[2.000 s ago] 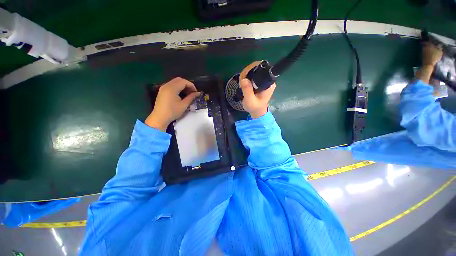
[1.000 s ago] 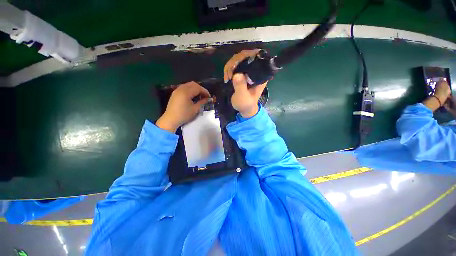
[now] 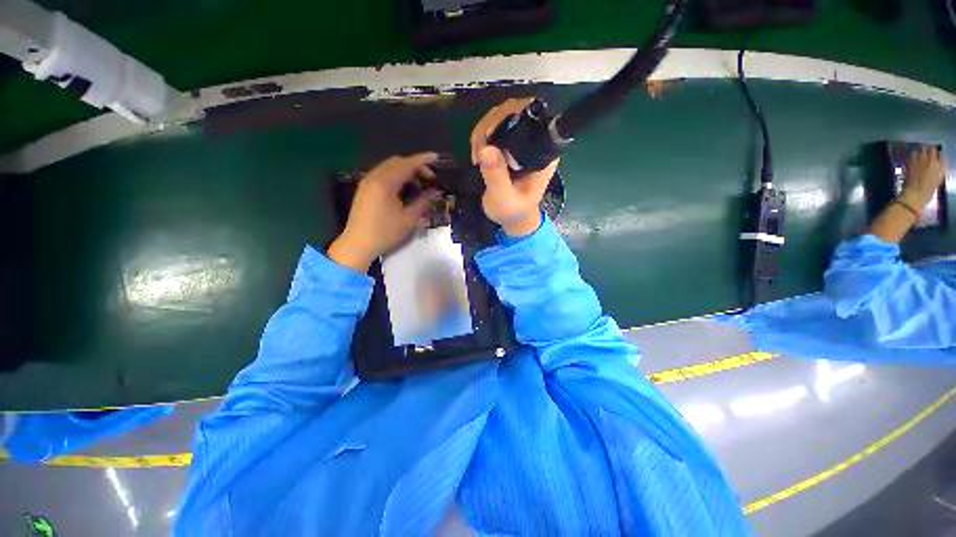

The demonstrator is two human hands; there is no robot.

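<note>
My right hand [image 3: 514, 178] is closed around the black electric screwdriver [image 3: 530, 136], above the tray's upper right corner; its tip is hidden. My left hand [image 3: 386, 211] is over the upper left of the tablet unit, thumb and fingers apart at the circuit board [image 3: 441, 210]. Whether it holds a small screw cannot be seen. The unit's silver-white battery [image 3: 428, 288] fills most of its open back. The black fixture tray [image 3: 414, 362] lies around the unit. The round screw dish [image 3: 556, 197] is mostly hidden behind my right hand.
A thick black cord [image 3: 629, 76] rises from the screwdriver. The power controller [image 3: 764, 236] lies to the right. A worn white rail [image 3: 314, 86] runs behind the bench, with black trays [image 3: 482, 21] beyond. Another person's hand [image 3: 922, 178] is at a tray, far right.
The screwdriver and my right hand have moved left over the tray's upper right, covering much of the dish. My left fingers have spread apart. The unit appears slightly farther right.
</note>
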